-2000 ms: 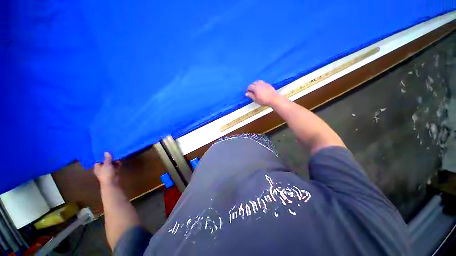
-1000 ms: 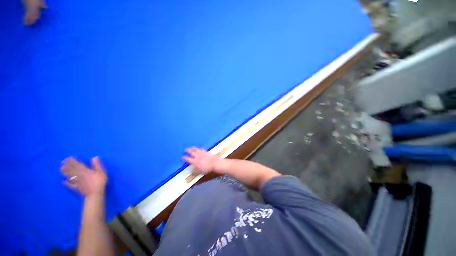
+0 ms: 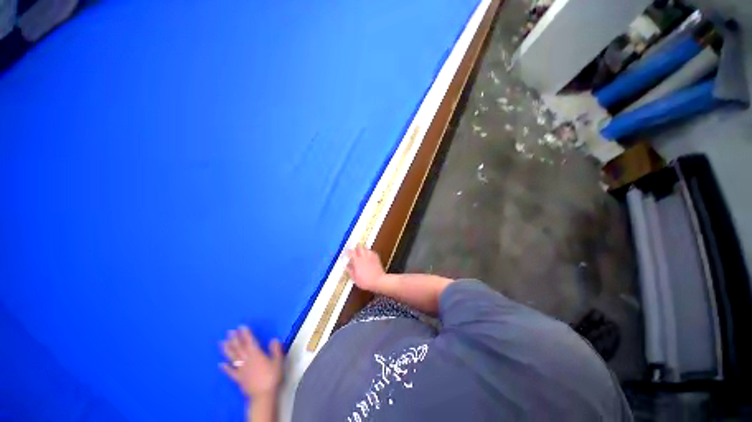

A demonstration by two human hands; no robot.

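The bright blue fabric lay covers most of the table, with a few small creases near its middle. Its darker edge runs beside a white underlay paper strip. A thin yellowish wooden ruler lies along the paper. My left hand is flat on the fabric near its edge, fingers spread, with a ring on one finger, holding nothing. My right hand rests over the ruler and the white strip; part of the ruler is hidden under it, and whether it grips the ruler cannot be told.
The brown table edge borders a concrete floor with white scraps. Blue rolls, a brown box and grey rolls lie to the right. Part of a person's clothing seems to show at the top left.
The view has turned toward the right along the table. My left hand has let go of the fabric's end and now lies flat near the edge. My right hand has moved onto the ruler strip.
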